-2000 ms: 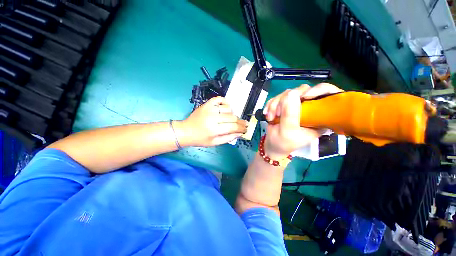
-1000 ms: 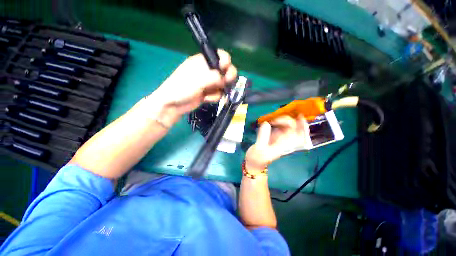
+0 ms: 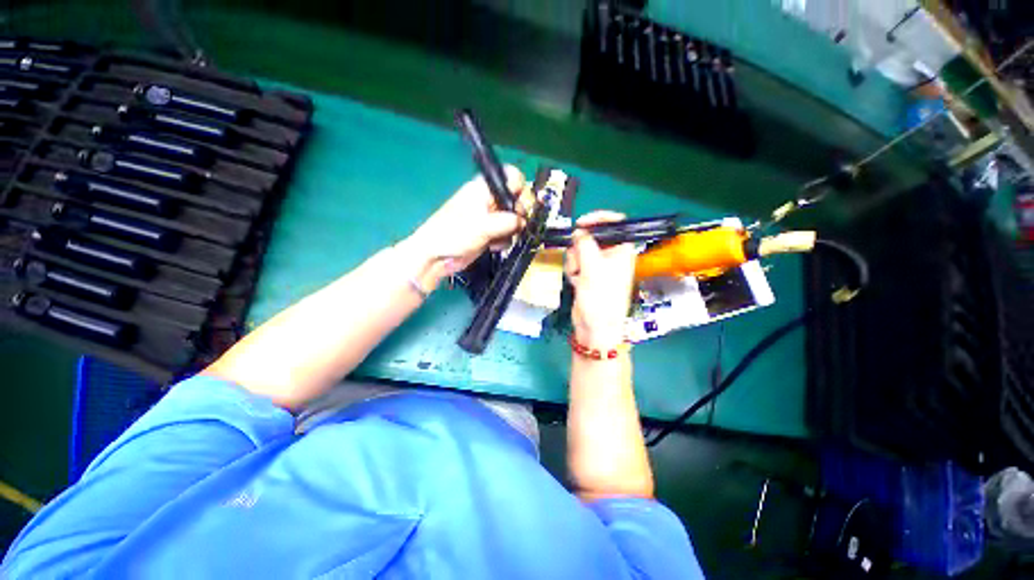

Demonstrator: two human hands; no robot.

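Observation:
A black three-legged stand (image 3: 502,292) is held above the white fixture (image 3: 528,314), its legs spread from a hub. My left hand (image 3: 476,223) grips one leg, which points up and away. My right hand (image 3: 601,272) is closed on another leg that points right. The third leg slants down toward me. The orange electric screwdriver (image 3: 694,252) lies or hangs just right of my right hand, above the white screw feeder (image 3: 752,286); whether my hand touches it is hidden. Small black parts beside the fixture are mostly hidden by my left hand.
A black ribbed tray (image 3: 147,187) with folded stands is at the left. Another black tray (image 3: 658,77) with rods stands across the bench. Dark trays (image 3: 907,329) are at the right. A blue crate (image 3: 943,515) is at the lower right. A black cable (image 3: 748,368) crosses the mat (image 3: 374,170).
The stand has been lifted from the fixture and turned. My right hand has left the screwdriver's handle and taken hold of a leg. The screwdriver is now over the feeder.

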